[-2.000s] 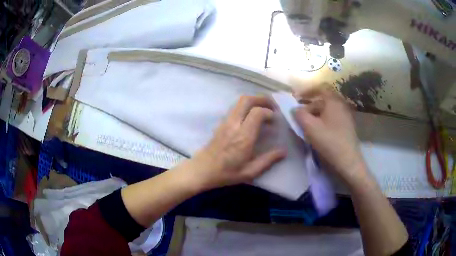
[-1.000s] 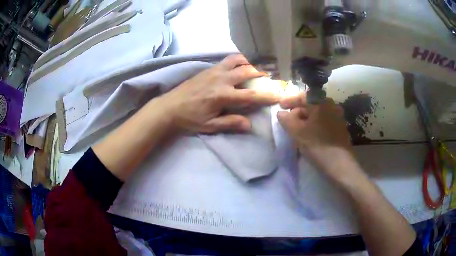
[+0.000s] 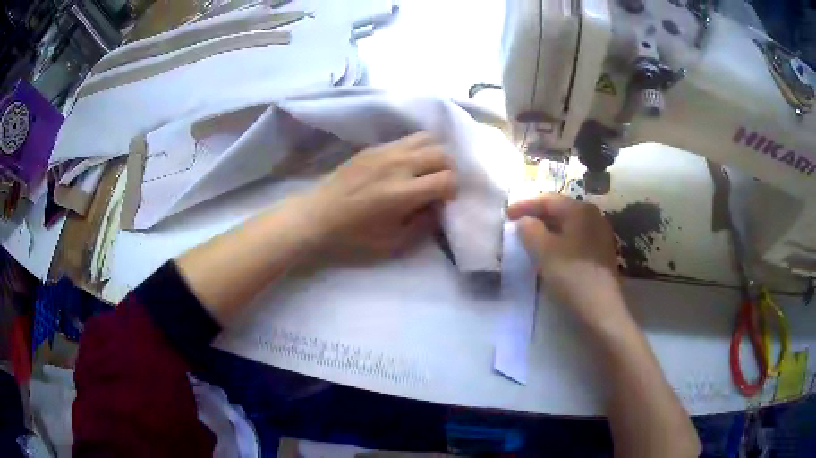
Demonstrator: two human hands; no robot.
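A pale grey-white panel (image 3: 477,215) lies bunched on the white table, its right end beside the needle area of the cream-white sewing machine (image 3: 555,72). Its left part is folded, with tan edging. My left hand (image 3: 389,197) lies on the panel with bent fingers and grips its cloth near the right end. My right hand (image 3: 568,237) is just below the lit needle area and pinches the top of a white strip (image 3: 516,309). The strip hangs down along the panel's right edge. The contact at the needle is washed out by glare.
A stack of pale panels with tan bands (image 3: 206,72) lies upper left. A purple box (image 3: 27,132) is at the far left. Scissors (image 3: 750,344) with red and yellow handles lie right, near a yellow label (image 3: 791,376). Pale pieces show below the table edge.
The panel was flat, then moved to the needle area and bunched up. Since the last frame its right end has turned more upright, and the strip hangs straighter. Both hands stay close to the machine.
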